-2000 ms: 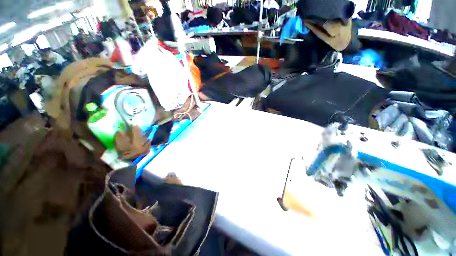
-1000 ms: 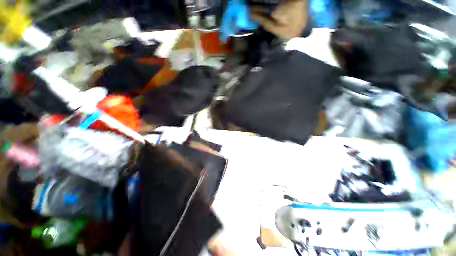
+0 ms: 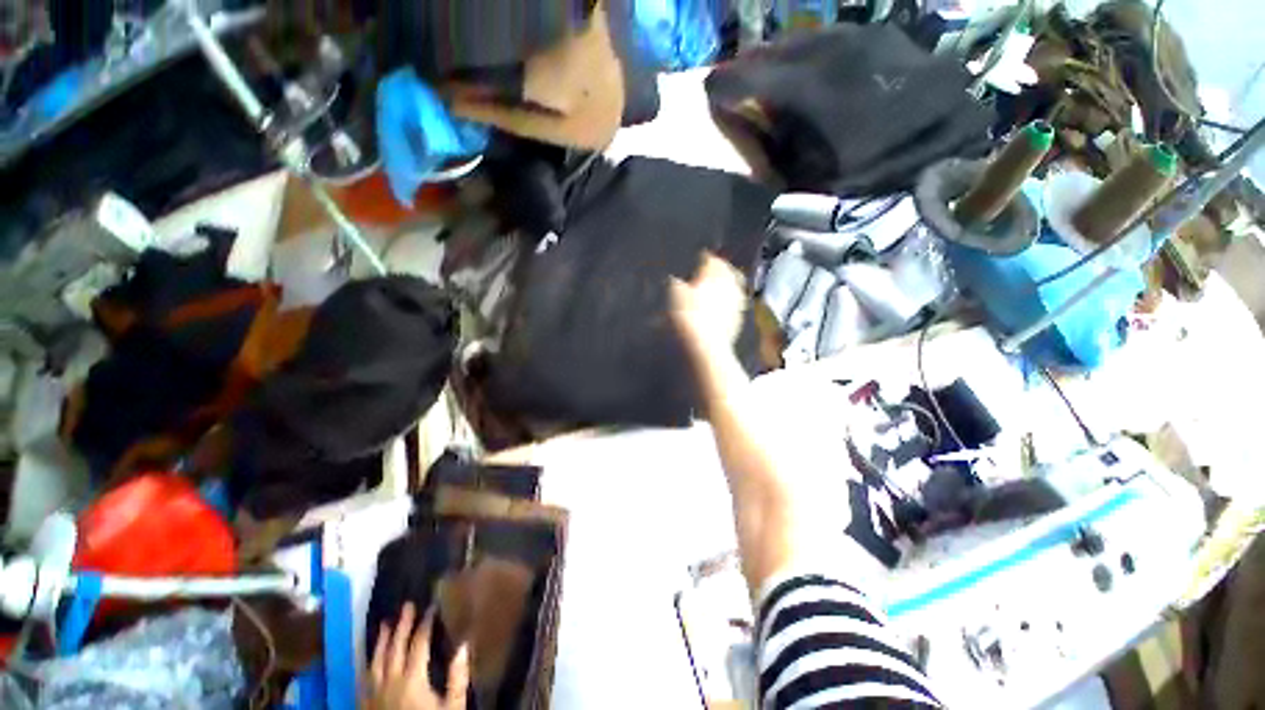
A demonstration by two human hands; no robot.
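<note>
My right hand (image 3: 710, 302), with the arm stretched forward, is on the right part of a large black panel pile (image 3: 624, 298) beyond the sewing machine. Its fingers are blurred, so I cannot tell whether they grip the cloth. My left hand (image 3: 412, 666) is at the bottom edge, partly cut off, with fingers apart on the near left part of a black and brown sewn bundle (image 3: 486, 610). The bundle lies on the left of the white table (image 3: 624, 513). The white sewing machine (image 3: 1027, 583) with a blue stripe is at lower right.
Two brown thread cones (image 3: 1006, 174) stand at upper right, near grey shiny cloth (image 3: 846, 271) and a blue bag (image 3: 1061, 298). Another black heap (image 3: 860, 104) lies at the back. Dark and orange cloth (image 3: 333, 368), a red bag (image 3: 156, 527) and crinkled clear plastic (image 3: 146, 666) are at left.
The view has swung right and down over the table. My right arm has come into view, stretched to the black pile. The black and brown bundle now lies lower left under my left hand.
</note>
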